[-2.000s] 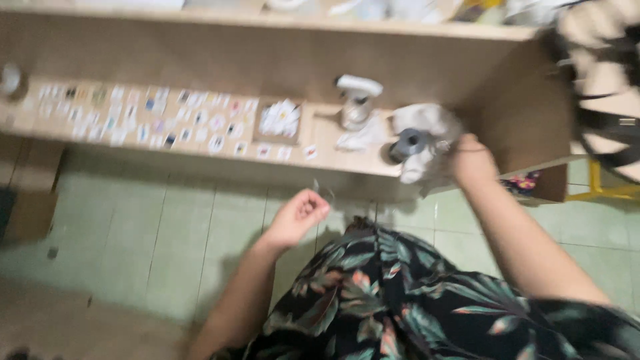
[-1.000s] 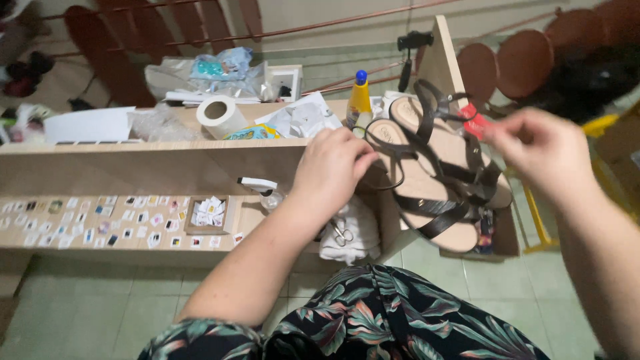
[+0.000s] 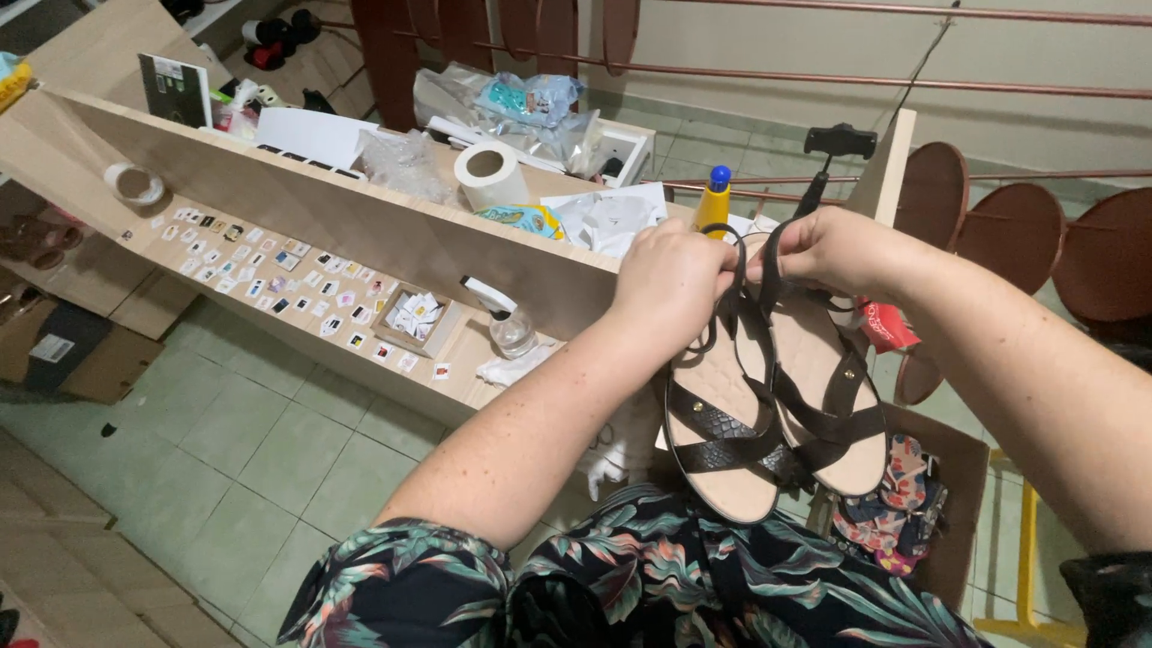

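Note:
A pair of black strappy sandals [image 3: 720, 382] with beige insoles hangs soles-back between my hands, toes pointing down. My left hand [image 3: 670, 274] grips the ankle strap of the left sandal. By its ankle strap, the right sandal [image 3: 828, 360] is held in my right hand [image 3: 823, 247]. A red tag [image 3: 886, 326] with writing hangs beside the right sandal, below my right wrist. Behind the hands stands a yellow bottle with a blue cap [image 3: 714, 202]. Part of the straps is hidden by my fingers.
Many small stickers [image 3: 270, 279] lie on the lower shelf near a small box [image 3: 414, 317], a spray bottle [image 3: 508, 324] and a tape roll [image 3: 133, 184]. A paper roll [image 3: 490, 175] stands on the upper shelf. A cardboard box of patterned fabric items [image 3: 900, 513] sits below right.
My right hand has moved from the red tag to the ankle strap of the right sandal. The sandals came into view after the first frame. The view has turned.

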